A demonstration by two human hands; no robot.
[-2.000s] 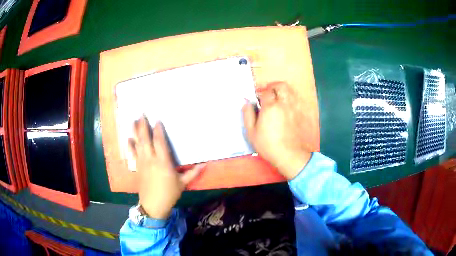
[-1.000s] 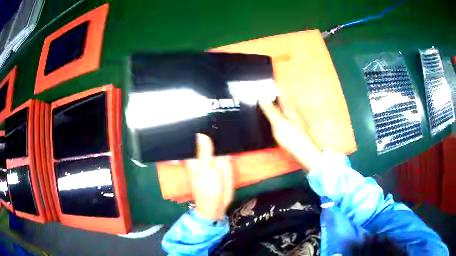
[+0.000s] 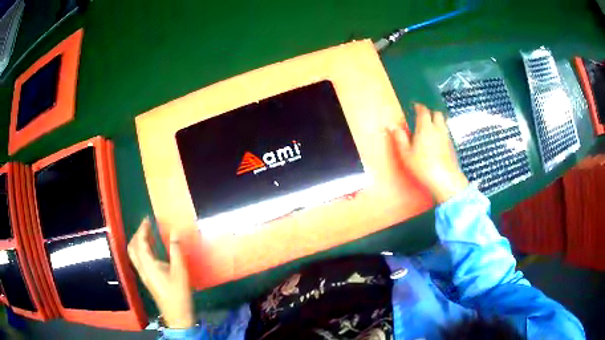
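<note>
A tablet [image 3: 272, 149] lies screen up on a thick orange foam tray [image 3: 259, 80]. Its black screen shows a red and white "ami" logo, with a bright glare band along its near edge. My left hand [image 3: 162, 269] is at the tray's near left edge, thumb and fingers apart on either side of that edge. My right hand [image 3: 428, 156] is at the tray's right edge, fingers apart, thumb side over the foam. Neither hand touches the tablet. Whether the fingertips press on the tray is hard to tell.
Stacked orange trays with black tablets [image 3: 69, 189] stand at left, and another tray with a tablet [image 3: 38, 93] lies behind them. Part sheets [image 3: 487, 126] lie at right. A metal air tool [image 3: 390, 40] with a blue hose lies beyond the tray. More orange trays [image 3: 584, 212] are at lower right.
The tablet was turned from its pale back to its black screen and set down on the tray. Both hands have let go of it and moved outward to the tray's sides.
</note>
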